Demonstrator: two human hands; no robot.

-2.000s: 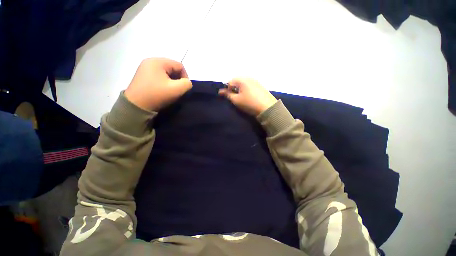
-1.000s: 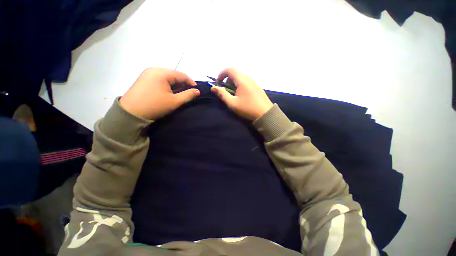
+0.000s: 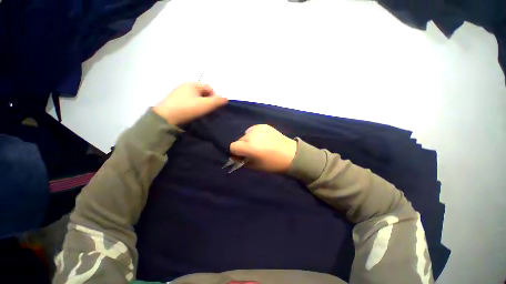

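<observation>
The navy garment (image 3: 238,222) lies in front of me as a stack with stepped edges at the right. My left hand (image 3: 191,102) pinches its far edge near the top left corner. My right hand (image 3: 265,148) is above the middle of the cloth, closed around small thread snips (image 3: 234,163). The two silvery blades stick out below the fingers, spread apart and pointing down-left; the rest of the snips is hidden in the palm. The blades are away from the garment's far edge.
White table (image 3: 288,55) under the garment. Dark navy garments lie at the far left (image 3: 39,50) and far right (image 3: 438,14). At the left edge is a person's blue denim-like clothing (image 3: 22,183), beside a dark thing with a pink striped band (image 3: 72,182).
My right hand with the snips has moved from the far edge down toward me, over the cloth. My left hand stays at the edge, slightly lower. The hands are now farther apart.
</observation>
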